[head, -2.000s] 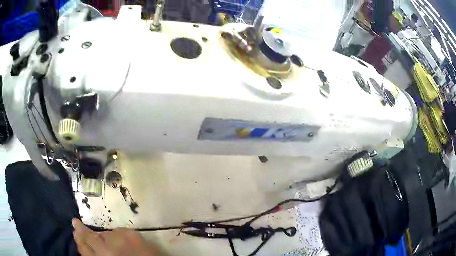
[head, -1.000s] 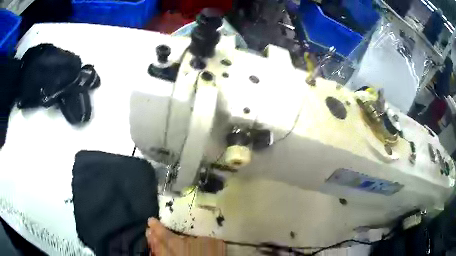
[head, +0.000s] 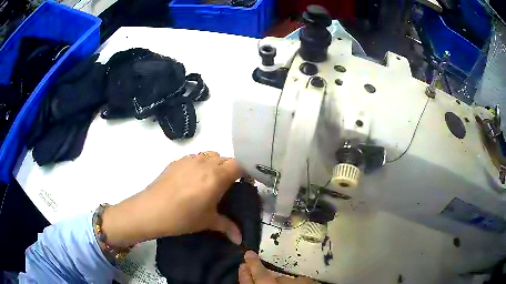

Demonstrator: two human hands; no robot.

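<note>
A black fabric panel (head: pixel 194 260) lies on the white table left of the needle area, its upper part folded or raised beside the presser foot. My left hand (head: pixel 183 194) lies over its upper edge, thumb on the fabric and fingertips close to the machine head. My right hand (head: pixel 263 272), cut off by the bottom edge, pinches the panel's right edge. The off-white sewing machine (head: pixel 388 183) stands at right. The needle is hard to make out. What lies under my left fingers is hidden.
A pile of black bands (head: pixel 144 83) with pale zigzag lines lies at the upper left, beside flat dark pieces (head: pixel 61 133). A blue bin (head: pixel 72 33) with black pieces stands at the left table edge. Another blue bin (head: pixel 216 16) stands behind the table.
The view has swung left, bringing the band pile and bin further in. My left hand has come into view onto the panel, which is now partly folded. My right hand stays at its right edge.
</note>
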